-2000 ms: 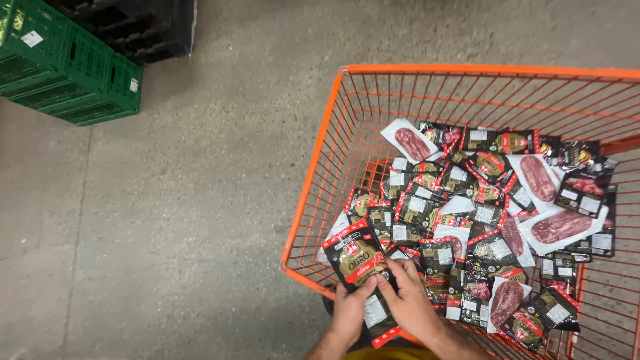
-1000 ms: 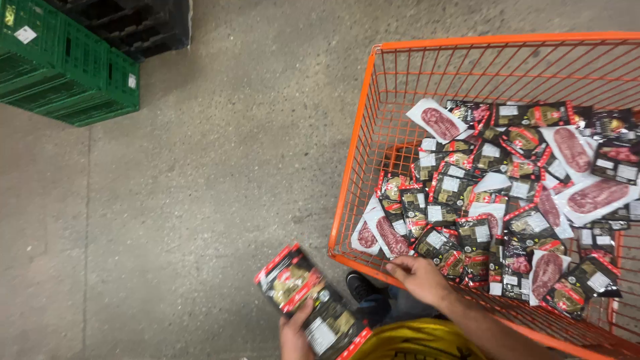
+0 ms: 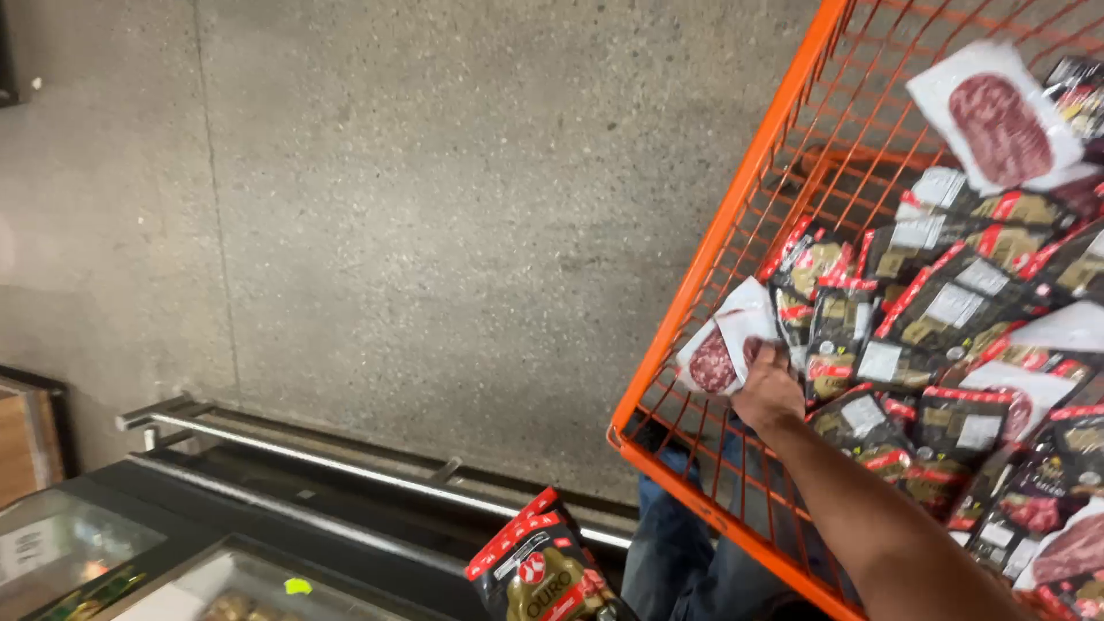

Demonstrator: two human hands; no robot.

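Note:
My right hand (image 3: 769, 388) reaches over the near-left corner of an orange wire shopping cart (image 3: 733, 203). Its fingers are on a white-backed pack of sliced cured meat (image 3: 749, 315), beside another such pack (image 3: 711, 362) against the cart's wall. Black, red and gold meat packs (image 3: 949, 302) lie heaped across the cart, with a white-backed pack (image 3: 1000, 129) on top at the upper right. Black and red packs (image 3: 552, 578), at least two overlapping, stand out at the bottom edge, left of the cart. My left hand is out of view below them.
A display case with a metal rail (image 3: 345, 457) and transparent covers (image 3: 250, 586) fills the lower left. Bare concrete floor (image 3: 448, 216) lies between it and the cart. My legs in jeans (image 3: 668, 543) are against the cart's near corner. A wooden-sided stand (image 3: 26, 440) is at the left edge.
The view has swung, bringing the display case in and the green crates out. My right hand has moved from the cart's rim into the cart, onto a white-backed pack. My left hand has left the view.

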